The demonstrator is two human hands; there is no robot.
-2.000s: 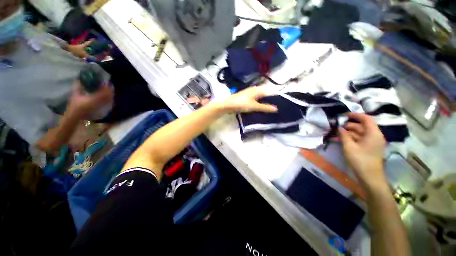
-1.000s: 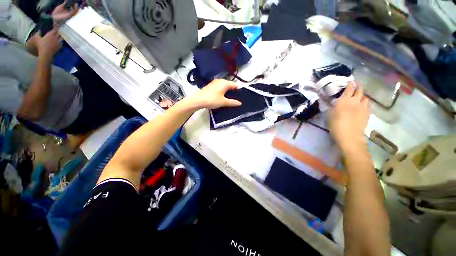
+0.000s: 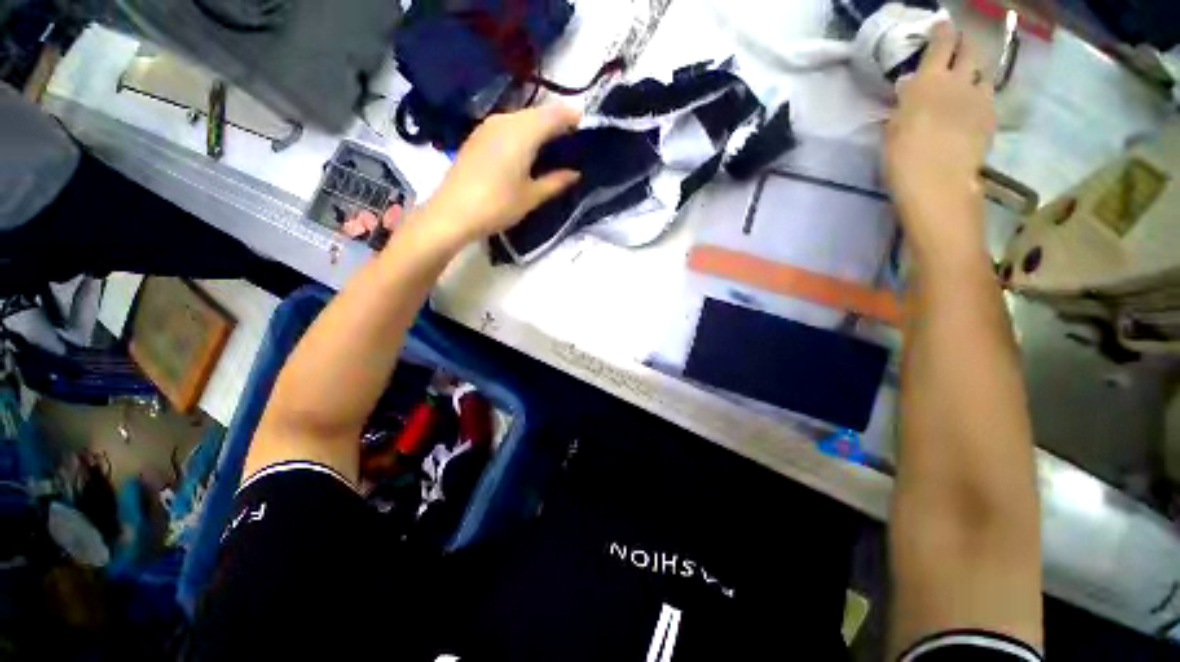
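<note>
Navy pieces with white edging (image 3: pixel 621 162) lie in a loose, overlapping pile on the white table. My left hand (image 3: pixel 498 175) is at the pile's left end, its thumb and fingers on either side of the dark cloth. My right hand (image 3: pixel 942 129) is farther right, its fingertips on a rolled white and navy bundle (image 3: pixel 893 39) near the top edge. The fingers partly hide the bundle. A plain dark rectangular piece (image 3: pixel 786 362) lies flat near the table's front edge, below an orange-brown strip (image 3: pixel 796 282).
A cream machine head (image 3: pixel 1100 246) stands at the right. A small parts tray (image 3: pixel 359 194) and a navy bundle with dark red strip (image 3: pixel 472 58) lie left of the pile. A blue crate (image 3: pixel 511 446) with red, white and dark pieces stands below the table's edge.
The view has turned and moved closer to the table. My right hand has moved away from the pile with the white and navy bundle, leaving a gap. My left hand stays at the pile.
</note>
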